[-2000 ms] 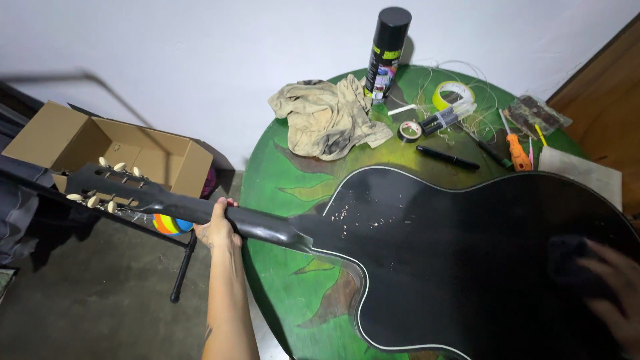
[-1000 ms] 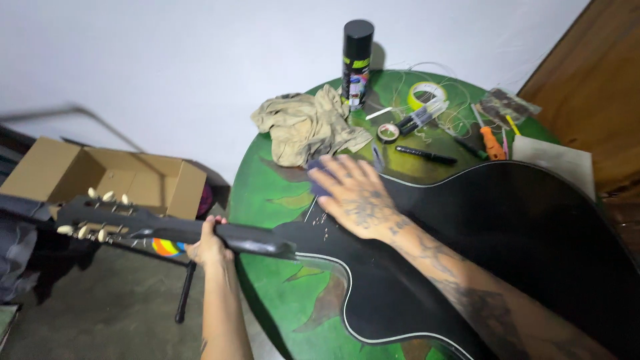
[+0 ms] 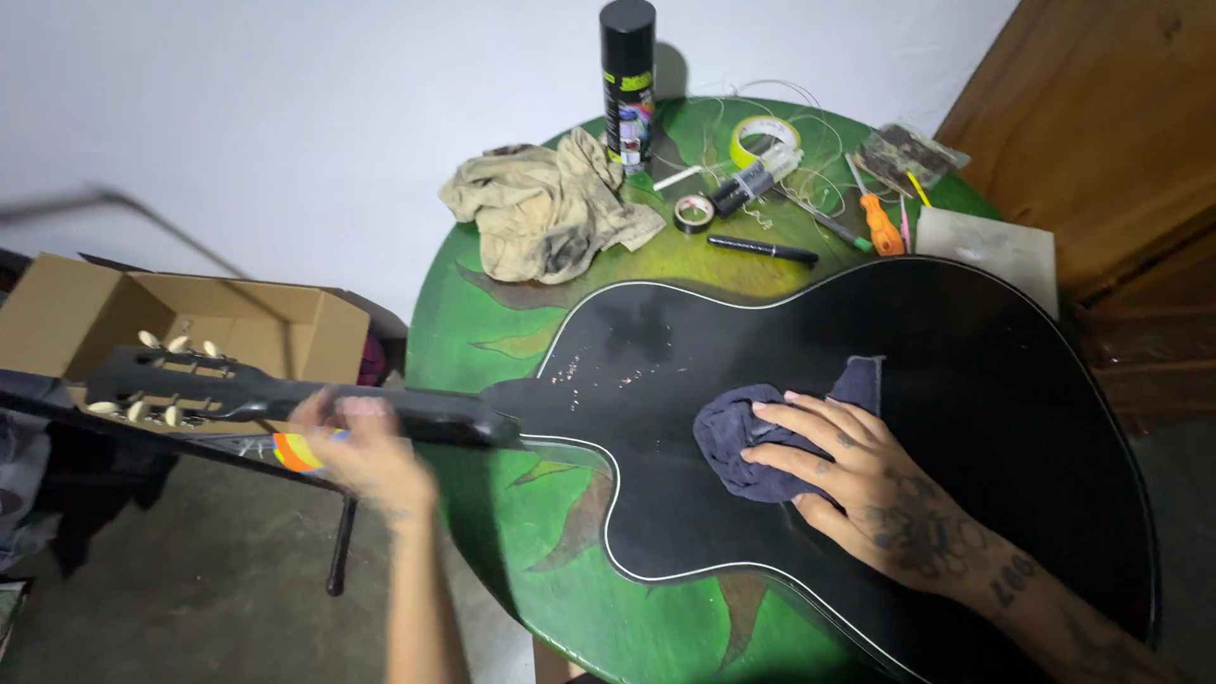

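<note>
A black cutaway guitar point(image 3: 950, 380) lies face down on a round green painted table point(image 3: 484, 323), its neck reaching past the table's left edge. My right hand point(image 3: 845, 465) presses a bunched dark blue cloth point(image 3: 750, 442) on the middle of the guitar's back. Small pale chips or specks show on the back near the neck heel. My left hand point(image 3: 366, 446), blurred, is at the guitar neck point(image 3: 427, 413) near the headstock point(image 3: 171, 385); whether its fingers grip the neck is unclear.
Behind the guitar are a beige rag point(image 3: 546, 204), a spray can point(image 3: 628, 85), yellow tape point(image 3: 765, 138), black tape point(image 3: 693, 214), a marker point(image 3: 763, 250), loose strings and an orange-handled screwdriver point(image 3: 882, 223). An open cardboard box point(image 3: 332, 332) stands behind the headstock. A wooden panel point(image 3: 1121, 123) is at right.
My right hand with the cloth has moved from near the guitar's upper edge by the neck to the middle of the back. My left hand has blurred and its hold looks changed.
</note>
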